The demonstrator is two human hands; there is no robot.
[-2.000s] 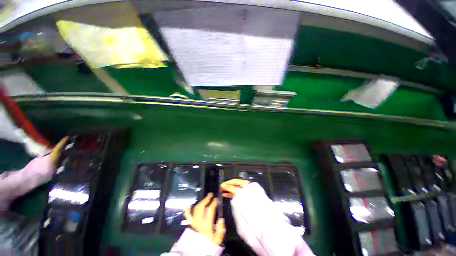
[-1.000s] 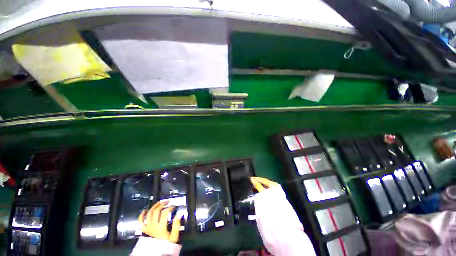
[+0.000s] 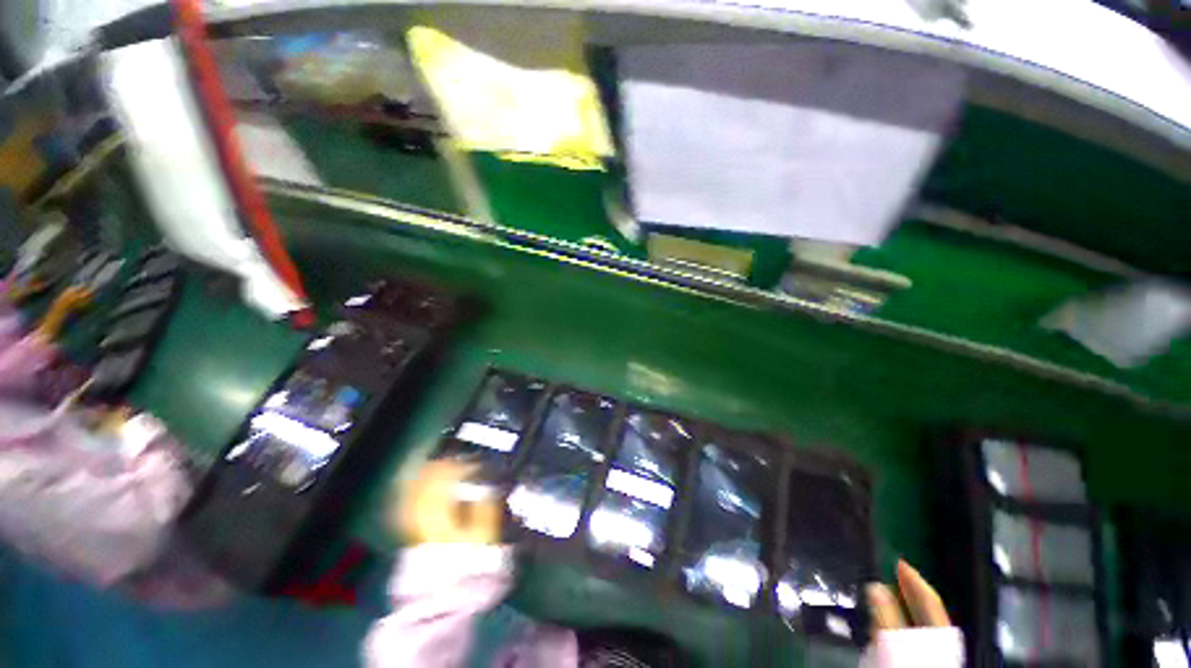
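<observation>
A black phone tray (image 3: pixel 694 436) lies in front of me with several dark smartphones side by side, such as the middle smartphone (image 3: pixel 636 489); their screens show light reflections. My left hand (image 3: pixel 451 506) is blurred at the tray's left end, over the lower part of the leftmost smartphone (image 3: pixel 494 420). Whether it holds anything is hidden by blur. My right hand (image 3: pixel 910 603) is at the tray's lower right corner, beside the rightmost smartphone (image 3: pixel 825 529), fingers apart and partly cut off by the bottom edge.
Another tray with dark phones (image 3: pixel 311 405) stands lengthwise at left. A tray with red-line screens (image 3: pixel 1042 548) stands at right. A red-edged board (image 3: pixel 242 170), another person's pink sleeve (image 3: pixel 98 489) and arm are at left. A white sheet (image 3: pixel 784 144) and yellow paper (image 3: pixel 516 105) hang above.
The view has turned left, so the trays appear further right. My left hand has moved from the middle phones to the tray's left end. My right hand has moved off the rightmost phone to its lower right side.
</observation>
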